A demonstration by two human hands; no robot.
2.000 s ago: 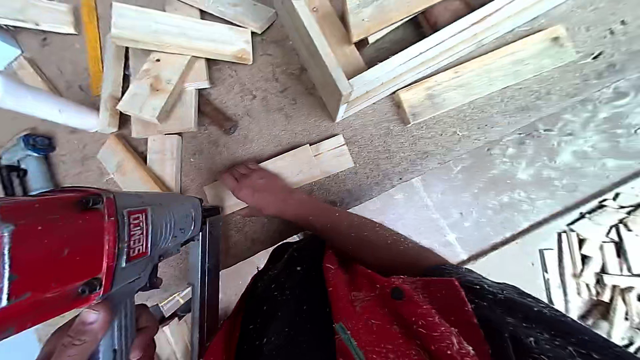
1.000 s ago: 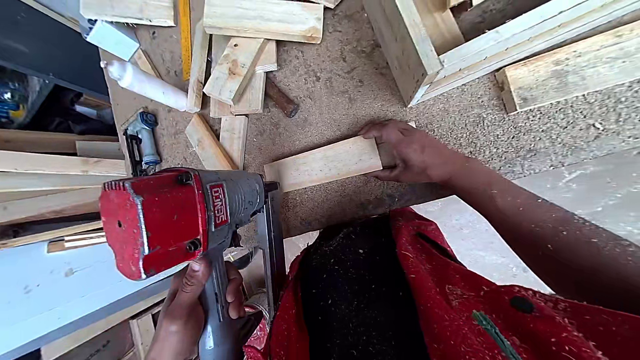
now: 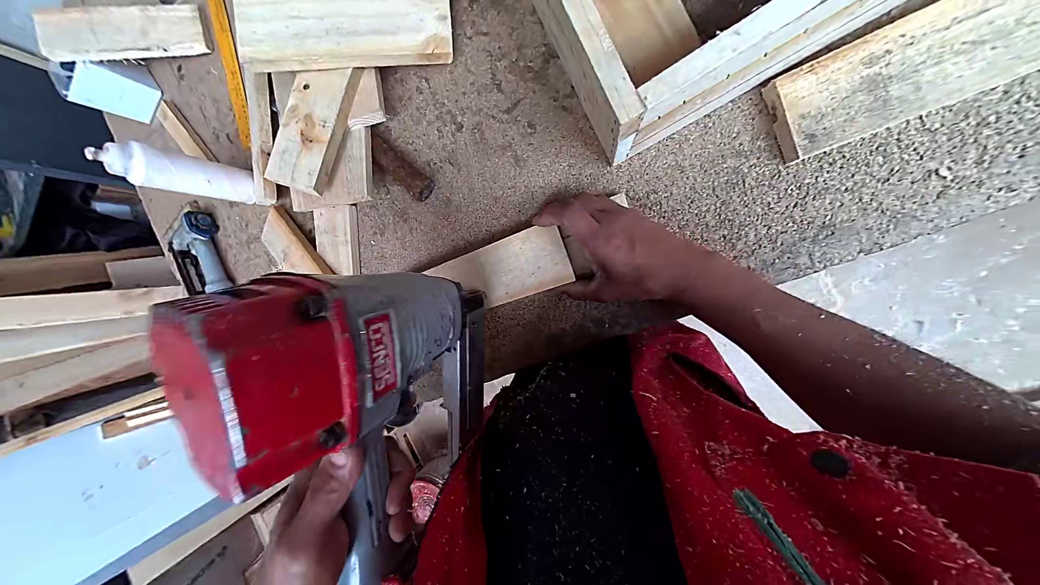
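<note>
My left hand (image 3: 325, 504) is wrapped around the handle of a red and grey Senco pneumatic nailer (image 3: 276, 382). The nailer's nose is close to a short pale wood board (image 3: 512, 264) and hides its left end. My right hand (image 3: 613, 248) grips the board's right end, fingers on the far edge and thumb on the near edge. Under that hand another wood piece (image 3: 578, 253) shows beyond the board's end, partly hidden by the fingers. Whether the nose touches the wood cannot be told.
Wood offcuts (image 3: 341, 41) lie piled at the upper left, by a yellow ruler (image 3: 229, 73), a white bottle (image 3: 187, 172) and a second air tool (image 3: 199, 248). A wooden frame (image 3: 601, 81) and a loose board (image 3: 902, 73) lie at the upper right. Boards (image 3: 73, 317) are stacked at left.
My right hand has moved from the left part of the board to its right end. The nailer is tilted differently from two seconds ago. The view has shifted left.
</note>
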